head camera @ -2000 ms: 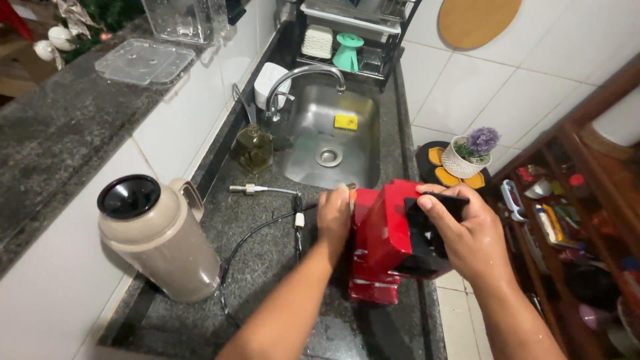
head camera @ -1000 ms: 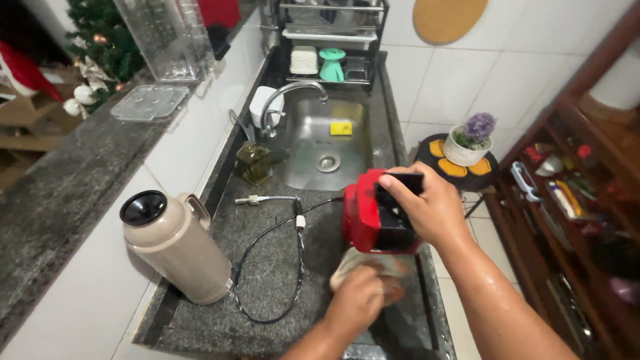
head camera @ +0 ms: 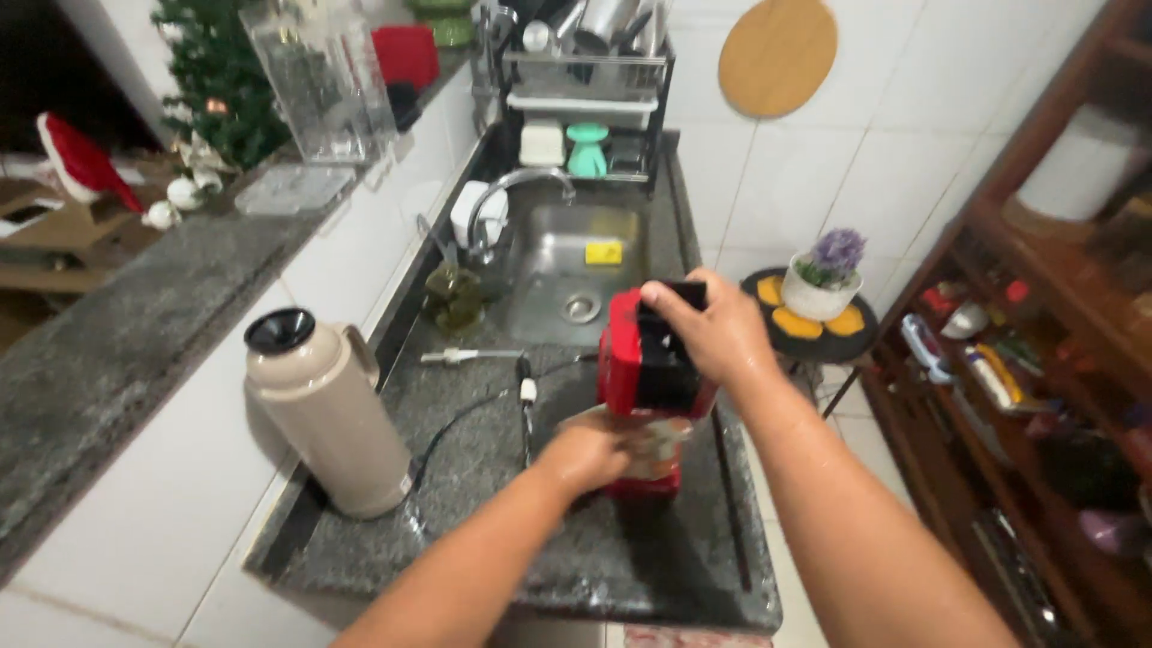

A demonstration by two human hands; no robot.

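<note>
A red and black countertop appliance (head camera: 623, 360), perhaps a coffee machine, stands on the dark granite counter (head camera: 468, 450) in front of the sink. My right hand (head camera: 720, 328) grips the black part at its top. Below it, my left hand (head camera: 585, 454) holds a light cloth (head camera: 652, 445) against the machine's front, above its red base; motion blurs this hand and its fingertips are partly hidden. A black cable (head camera: 459, 418) curves over the counter left of the machine, beside a thin pale tube (head camera: 477, 355).
A beige thermos (head camera: 328, 414) stands at the counter's left. Behind are a steel sink (head camera: 549, 306) with a yellow sponge (head camera: 603, 253), a curved faucet (head camera: 522, 175) and a dish rack (head camera: 585, 103). A potted purple plant (head camera: 821, 283) and wooden shelves (head camera: 954, 225) are at right.
My left hand has gone from the machine's left side to its lower front, where the cloth came into view. The right hand remains on the black top part. The view has shifted somewhat.
</note>
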